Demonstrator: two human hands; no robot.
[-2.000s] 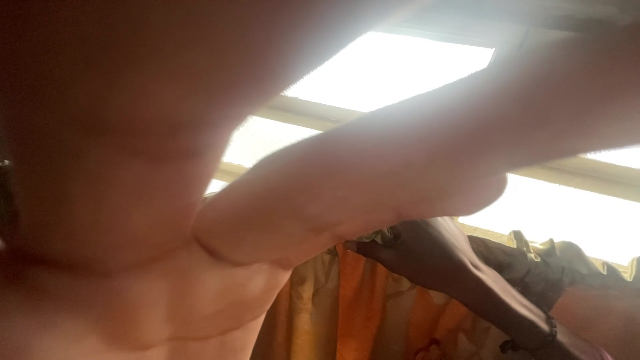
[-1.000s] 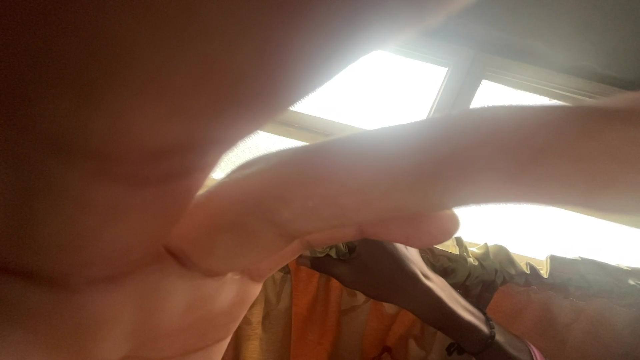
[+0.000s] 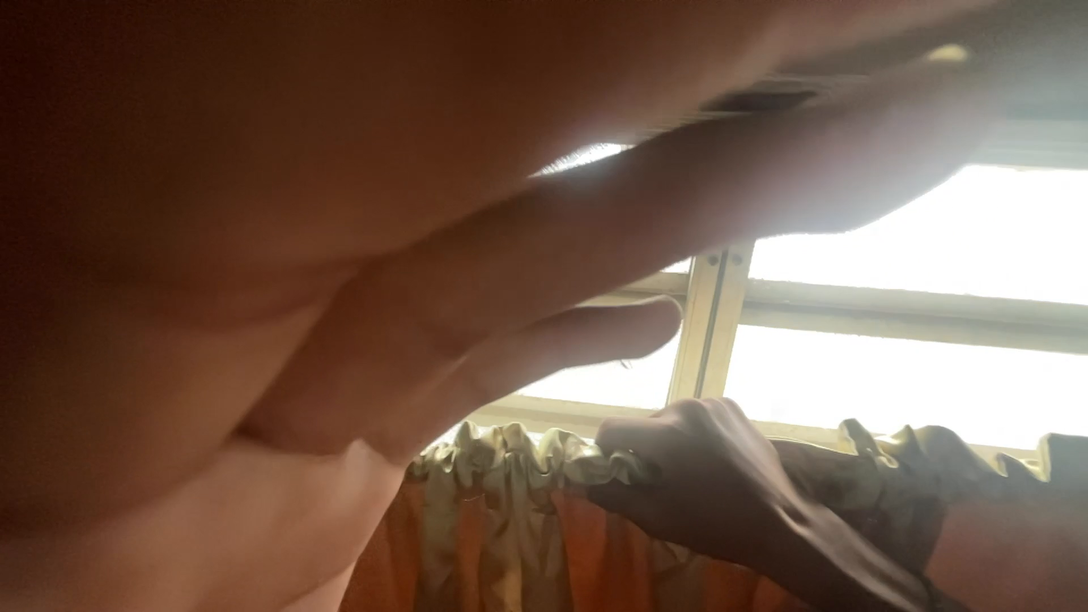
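Very near the lens, my left hand [image 3: 408,323] covers the left and upper part of the head view. Its palm side shows, blurred, with fingers stretched to the right and apart, and nothing is seen in it. Lower right of it, my right hand [image 3: 714,476] comes in from the bottom right corner. Its curled fingers close on the gathered top edge of an orange and greenish-gold patterned curtain [image 3: 501,527]. The fingertips are hidden behind the fist and cloth.
Bright window panes [image 3: 901,382] in a pale frame [image 3: 710,331] stand behind and above the curtain. Glare washes out the right side. The curtain's ruffled heading runs along below the panes, toward the right edge.
The near hand's fingers have spread, and a smaller finger now shows apart below the longer one. The other hand stays at the curtain's top edge. The view has shifted.
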